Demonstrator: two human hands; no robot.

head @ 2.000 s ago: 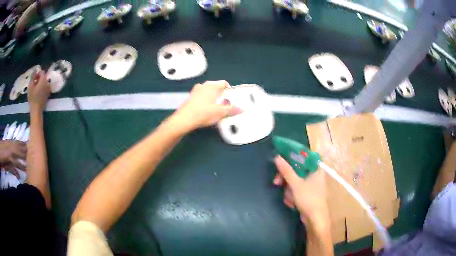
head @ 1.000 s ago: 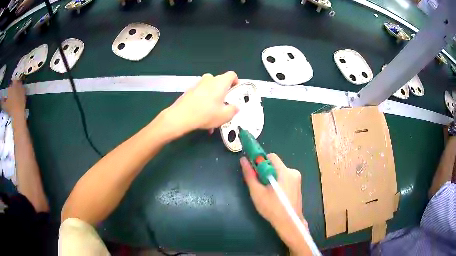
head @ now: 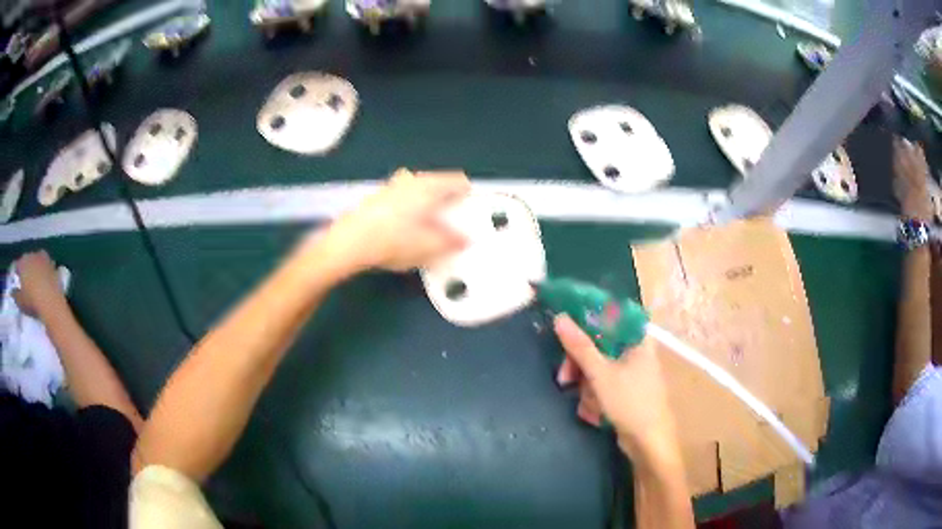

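Observation:
An off-white plastic cover (head: 492, 263) with dark holes is tilted over the green bench in front of me. My left hand (head: 408, 222) is shut on its upper left edge and hides part of it; the hand is blurred. My right hand (head: 620, 382) grips the green hot glue gun (head: 594, 313). The gun points left, and its dark nozzle is at the cover's right edge; I cannot tell if they touch. A white glue stick (head: 733, 387) runs back from the gun over the cardboard.
Flat covers (head: 308, 112) lie along the conveyor beyond the white strip (head: 258, 205). Part-built units (head: 387, 10) stand on the far side. A cardboard rest (head: 739, 331) lies right, below a grey post (head: 831, 114). A black cable (head: 145, 232) hangs left. Neighbours' arms show at both sides.
The glue gun has moved right, from over the cover to its edge. The held cover has turned more face-on and shifted slightly left. The left neighbour's hand has moved off the conveyor edge.

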